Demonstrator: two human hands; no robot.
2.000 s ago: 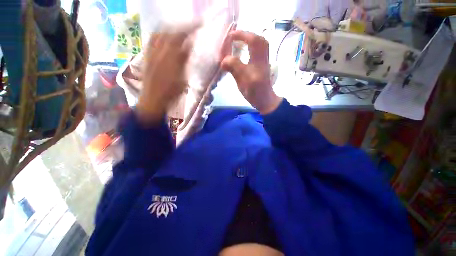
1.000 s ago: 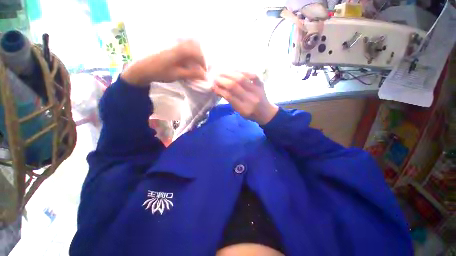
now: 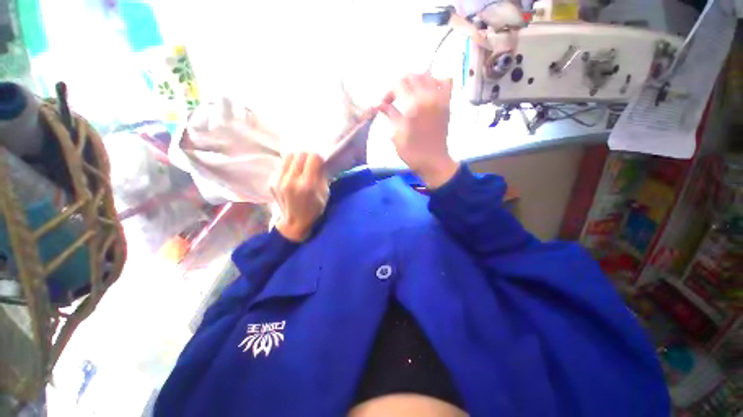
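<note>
A pale pink-beige garment (image 3: 236, 159) lies bunched in front of me, partly lost in bright glare. My left hand (image 3: 301, 191) is closed on the cloth near my chest. My right hand (image 3: 419, 114) pinches the garment's edge between its fingertips, farther forward and to the right. The edge runs taut and slanting between the two hands. The fingertips of my right hand are partly washed out by glare.
The white sewing machine head (image 3: 562, 69) stands on the table (image 3: 505, 147) at the right. A paper sheet (image 3: 664, 122) hangs from its end. A wicker basket (image 3: 98, 212) with spools is at the far left. Shelves with goods (image 3: 652, 220) are at the lower right.
My left hand has come down and back toward my chest. My right hand has moved forward and slightly right. The hands are farther apart and the cloth edge is stretched between them.
</note>
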